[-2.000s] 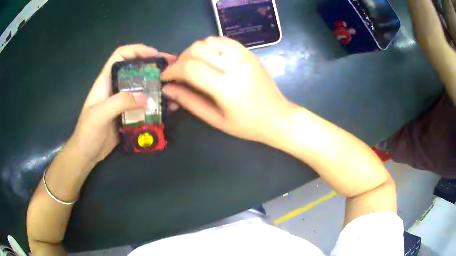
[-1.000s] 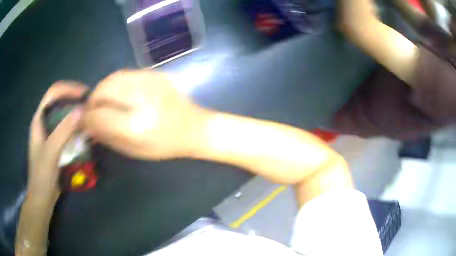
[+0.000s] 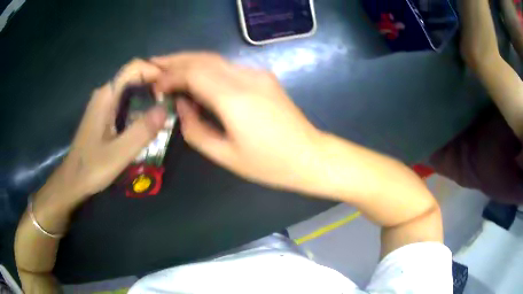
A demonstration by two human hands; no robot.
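The open handheld device unit (image 3: 150,146) shows its green and silver board inside a black frame. Its red lower end has a round yellow centre. My left hand (image 3: 106,135) grips the unit from the left, thumb across the board. My right hand (image 3: 246,115) is at the unit's upper right edge, its fingertips close to the black frame. The image is blurred there, and I cannot tell whether the right fingertips pinch a small part.
A smartphone (image 3: 278,20) with a pale edge lies beyond my hands. A dark blue box (image 3: 410,23) with a red figure stands at the upper right. Another person's arm (image 3: 493,63) is at the right. A yellow line (image 3: 327,228) crosses the grey floor below.
The view swung away and came back. The unit now tilts more, its red end towards the lower left. My right hand stays at its upper edge, and my left thumb still lies across the board.
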